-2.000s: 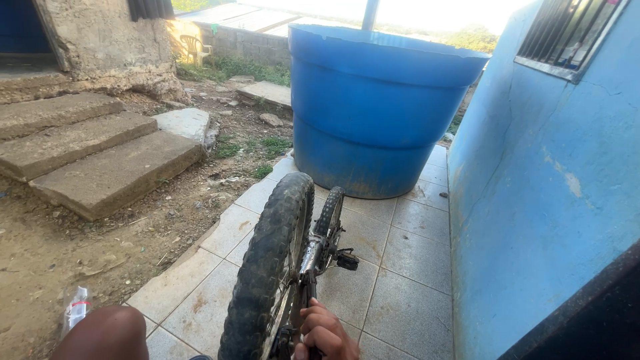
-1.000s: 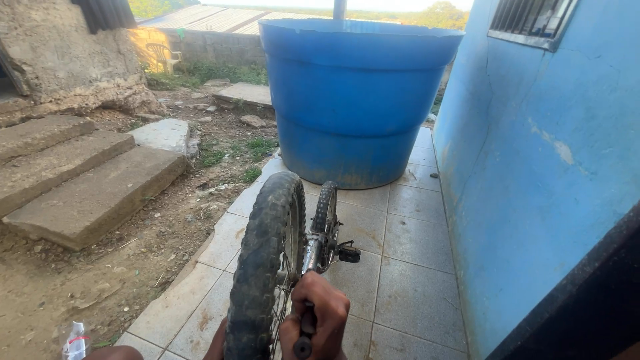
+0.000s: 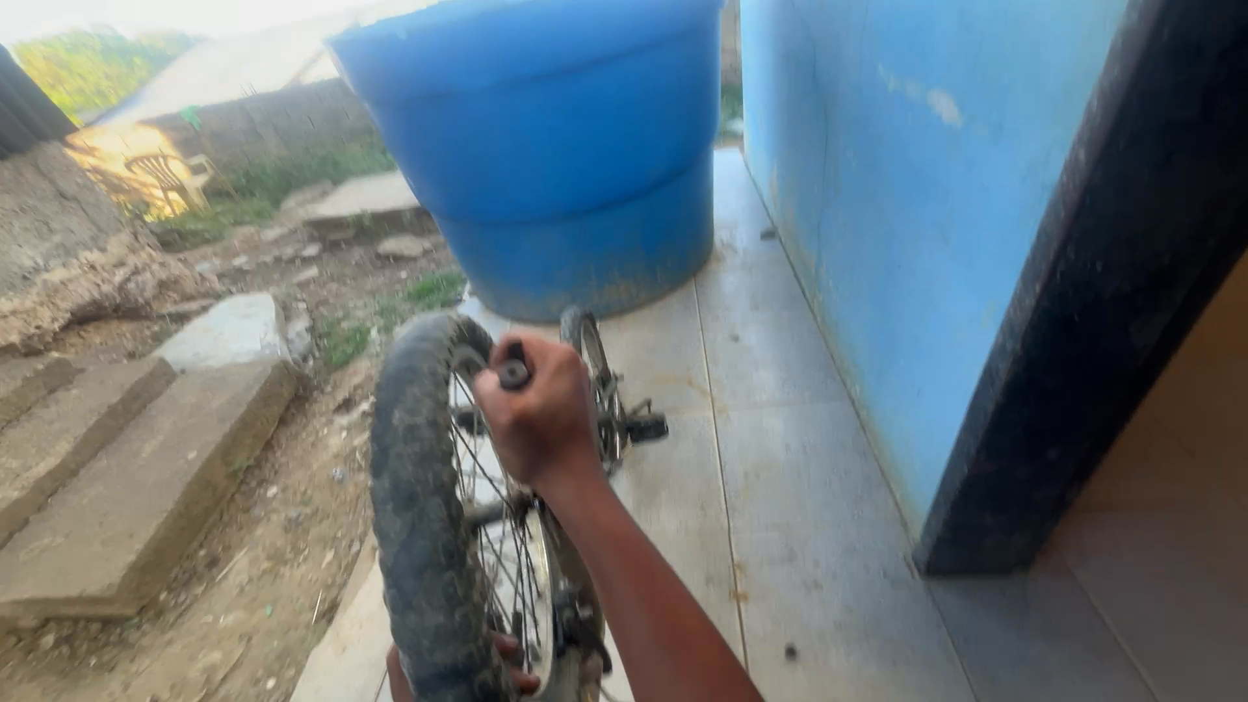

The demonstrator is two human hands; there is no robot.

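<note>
A bicycle lies or stands low on the tiles, its near wheel's knobby tire (image 3: 419, 526) upright in front of me. My right hand (image 3: 541, 405) is closed in a fist around a dark cylindrical handle (image 3: 514, 374), whose round end faces me, beside the top of this wheel. What the rest of the handle joins is hidden. My left hand (image 3: 512, 663) shows only in part, low at the wheel, with fingers by the rim and spokes; the tire hides most of it. Beyond my right hand are the second wheel (image 3: 585, 341) and a pedal (image 3: 645, 427).
A large blue plastic tank (image 3: 575, 166) stands behind the bicycle. At the right are a light blue wall (image 3: 877, 195) and a dark door frame (image 3: 1063, 292). Concrete steps (image 3: 166, 478) and rough dirt lie left of the tiled walkway (image 3: 799, 487). A plastic chair (image 3: 171, 180) stands farther back.
My right hand, low by the bicycle before, is now raised beside the top of the near wheel with the handle in it. The view has shifted, and the door frame shows more.
</note>
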